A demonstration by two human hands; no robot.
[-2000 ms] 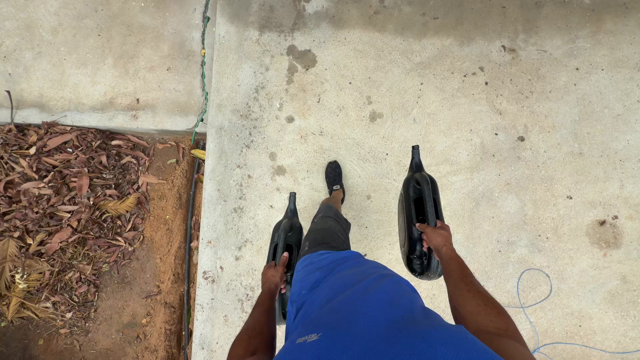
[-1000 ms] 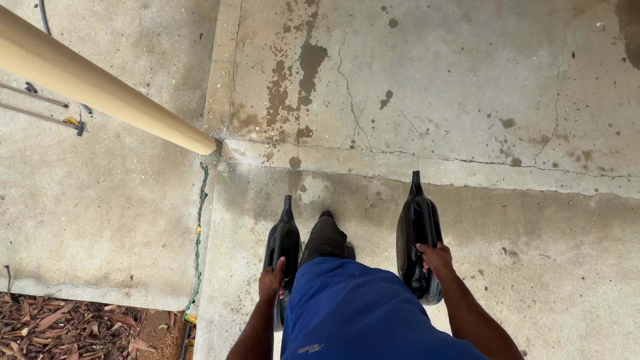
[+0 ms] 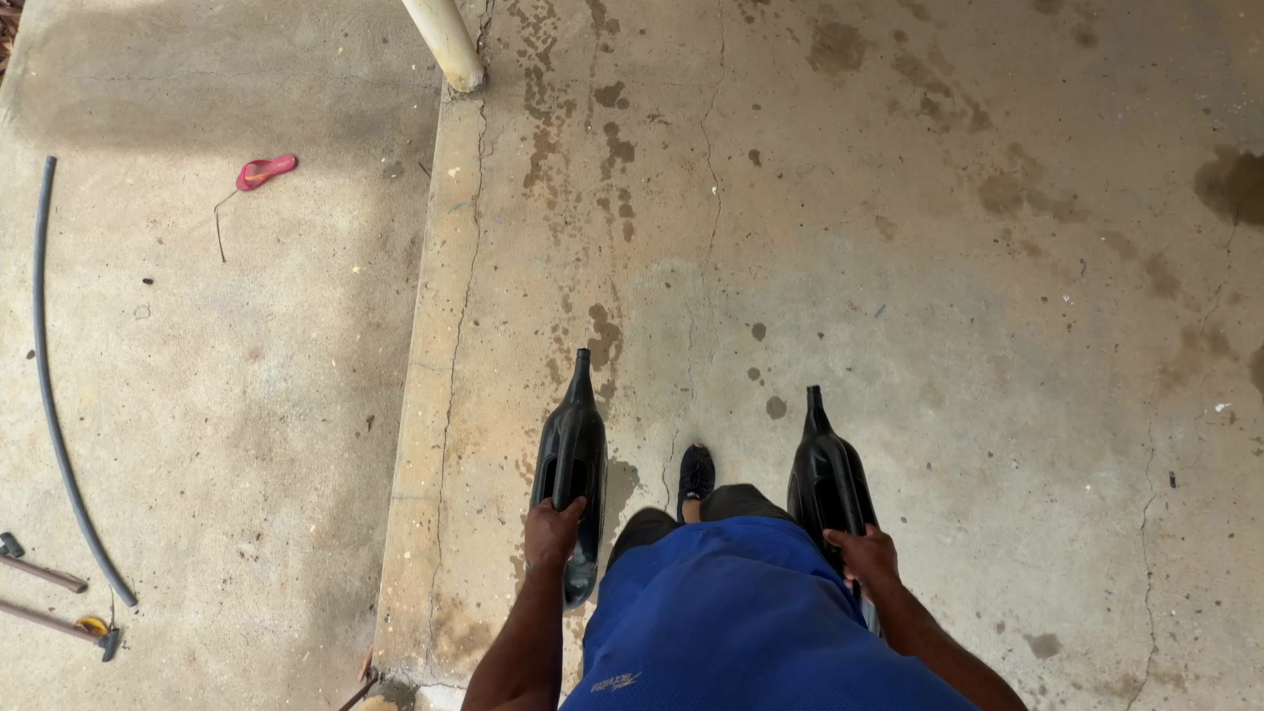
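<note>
My left hand [image 3: 553,533] grips the top handle of a black plastic watering can or jug [image 3: 575,444] with a long tapered spout pointing ahead. On the other side, my right hand [image 3: 865,558] holds a similar black plastic container [image 3: 825,469] by its handle, its spout also pointing forward. Both hang beside my body, apart from each other. The fingers under each handle are partly hidden. Between the containers, one black shoe [image 3: 696,474] shows on the concrete.
A pale post [image 3: 449,49] stands at a cracked concrete edge ahead on the left. Beyond that edge lie a grey pipe [image 3: 49,346], a pink flip-flop [image 3: 267,172] and long-handled tools [image 3: 49,620]. Wet spots [image 3: 617,143] mark the concrete floor [image 3: 938,296].
The view has moved a long way over the concrete, past the leaf bed and up to the post. Both hands keep hold of the black containers throughout.
</note>
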